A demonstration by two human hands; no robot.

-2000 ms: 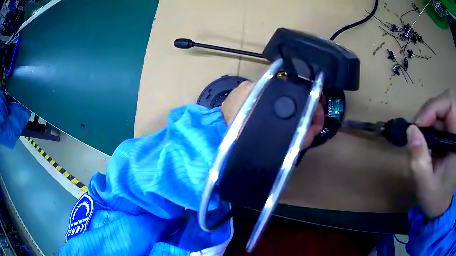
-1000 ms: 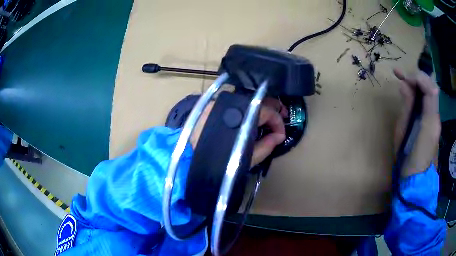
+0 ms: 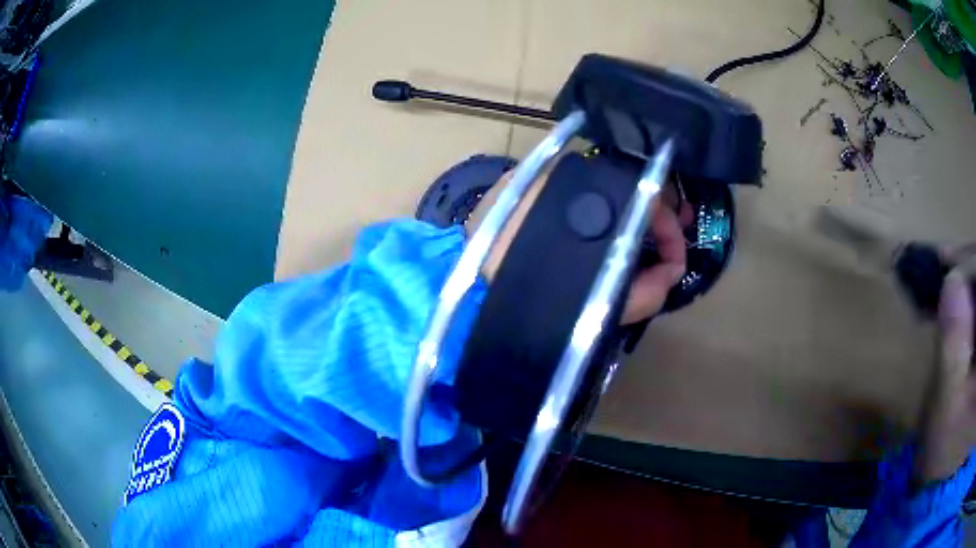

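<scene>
The black headset [image 3: 535,289] stands in the centre, its silvery headband tubes arching over my left forearm. My left hand [image 3: 658,268] holds it at the open earcup, thumb and finger close together by the green circuit board [image 3: 712,228]. Whether they pinch a lead wire is too small to tell. My right hand [image 3: 952,353], blurred and cut off by the right edge, holds the soldering iron [image 3: 918,276]. The iron's blurred tip points up-left, apart from the earcup. The boom microphone [image 3: 471,103] sticks out to the left.
A tan cardboard sheet [image 3: 375,161] covers the green bench [image 3: 171,139]. A round black cover [image 3: 455,191] lies by my left wrist. Small leaded components [image 3: 872,91] are piled at upper right, near the green solder spool [image 3: 947,43]. The headset cable [image 3: 765,57] runs to the far edge.
The soldering iron was at the earcup, then beside my right forearm; now it points up-left again, short of the earcup. My left fingertips have come together at the board. The camera view has shifted.
</scene>
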